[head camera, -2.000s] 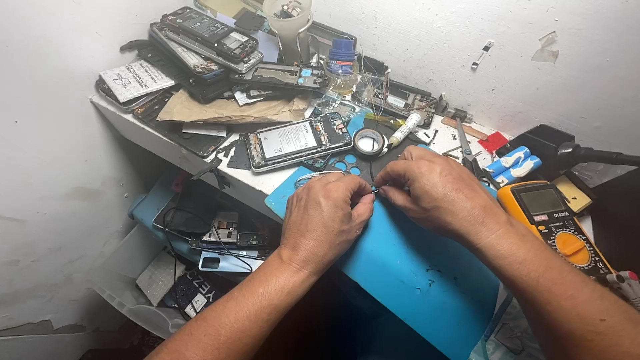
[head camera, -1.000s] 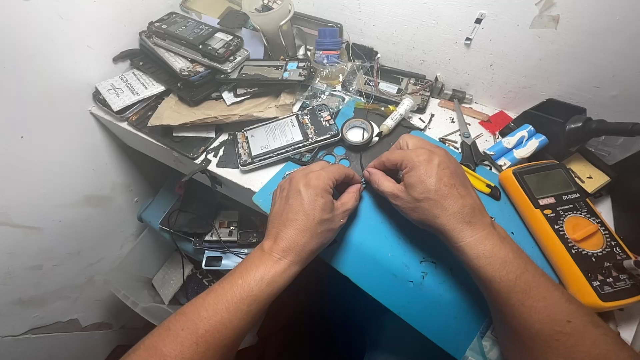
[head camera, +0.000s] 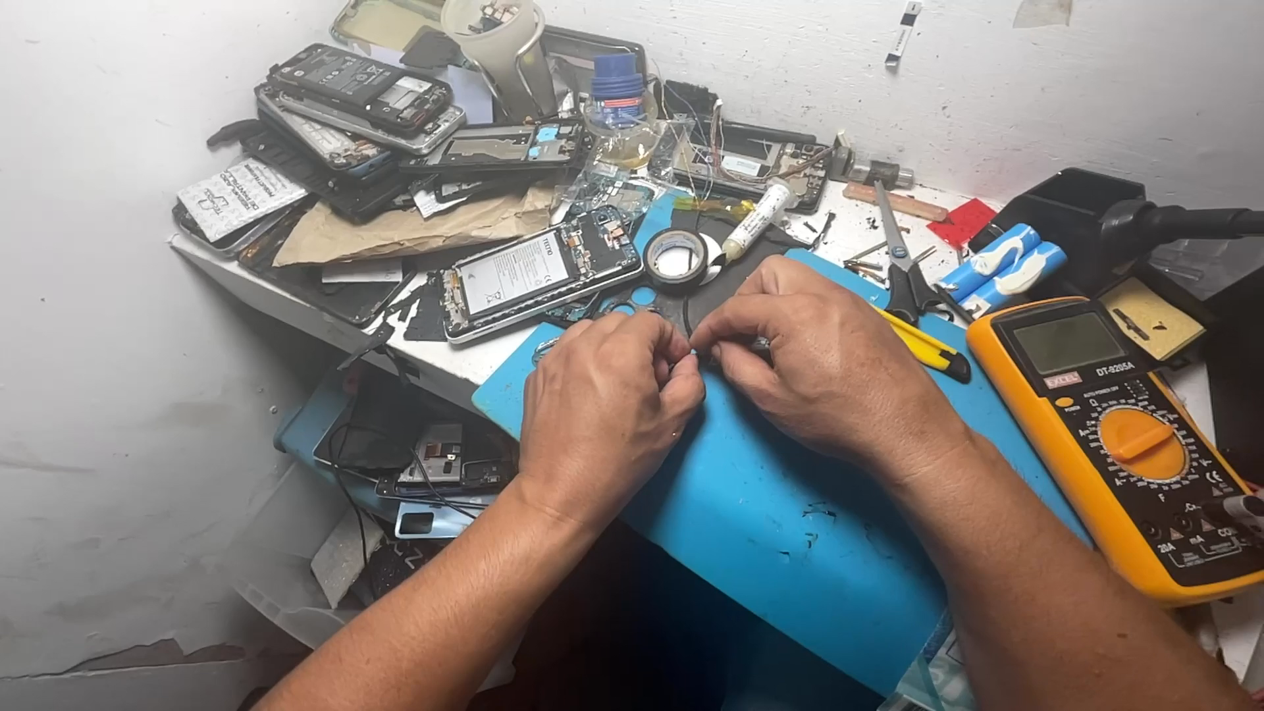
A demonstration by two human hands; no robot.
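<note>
Over the blue silicone mat [head camera: 770,523], my left hand [head camera: 617,405] and my right hand [head camera: 820,355] almost meet at the fingertips. Between them is the end of a thin dark cable [head camera: 687,314], mostly hidden by the fingers. My left thumb and index finger pinch it; my right thumb and index finger are bent close beside it, and whether they grip it is hard to see. A roll of black tape [head camera: 675,260] and an opened smartphone with its battery exposed [head camera: 543,275] lie just beyond my hands.
An orange multimeter [head camera: 1116,444], a yellow utility knife [head camera: 923,346], scissors [head camera: 897,259] and two blue-wrapped cells [head camera: 1002,269] lie at the right. Stacked phone parts [head camera: 360,89] and a bottle with a blue cap [head camera: 620,109] stand at the back left. An open bin [head camera: 296,563] of parts sits below.
The view has shifted, with the multimeter showing more fully than two seconds ago. My hands stay together at the fingertips; the right fingers have shifted slightly around the small piece.
</note>
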